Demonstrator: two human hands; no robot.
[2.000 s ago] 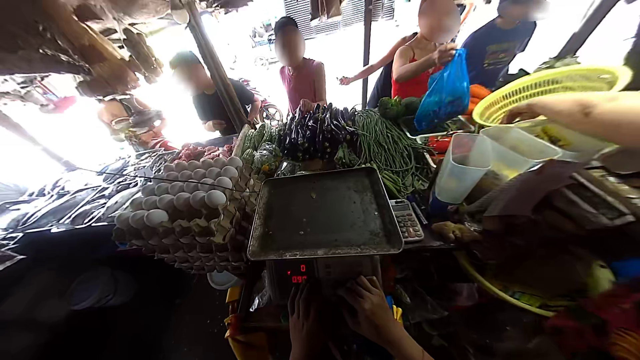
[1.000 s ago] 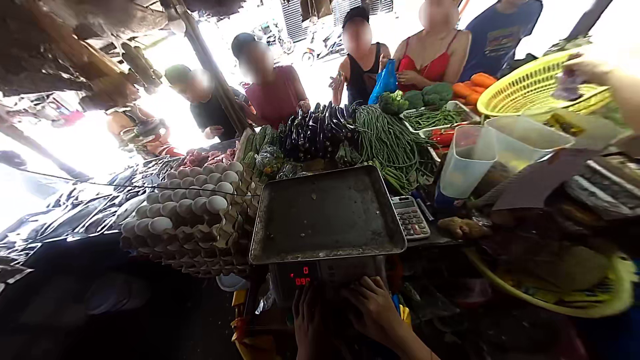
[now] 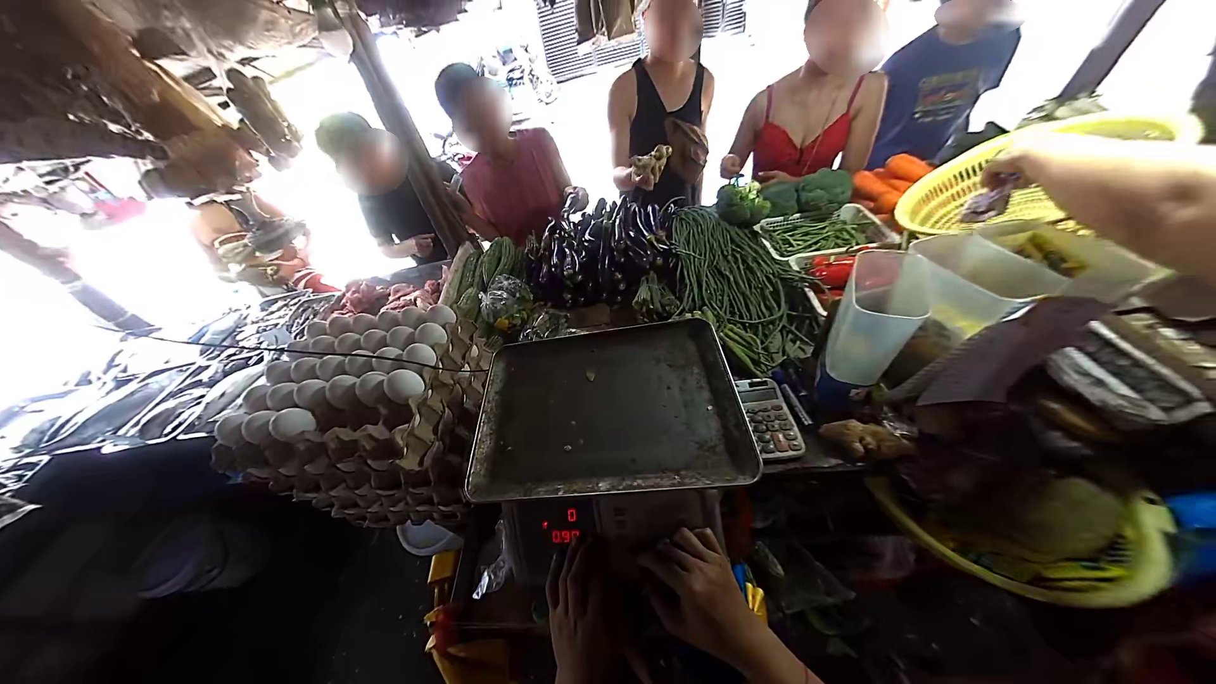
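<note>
Both my hands rest on the front panel of a digital scale (image 3: 613,518) with a lit red display. My left hand (image 3: 578,594) lies at the display's lower edge, fingers pointing forward. To its right, my right hand (image 3: 698,584) lies on the panel with its fingers slightly bent and apart. Neither hand holds anything that I can see. On top of the scale sits a metal tray (image 3: 613,408) with only small specks on it. A calculator (image 3: 768,420) lies at the tray's right side.
Stacked eggs (image 3: 351,370) stand left of the tray. Eggplants (image 3: 603,252) and long beans (image 3: 727,275) lie behind it, plastic containers (image 3: 874,313) to the right. A co-worker's arm (image 3: 1130,190) reaches over a yellow basket (image 3: 950,190). Several people stand across the stall.
My hands have stayed on the scale. The blue bag held up across the stall two seconds ago is out of sight. A person in a black top now holds a pale, knobbly item.
</note>
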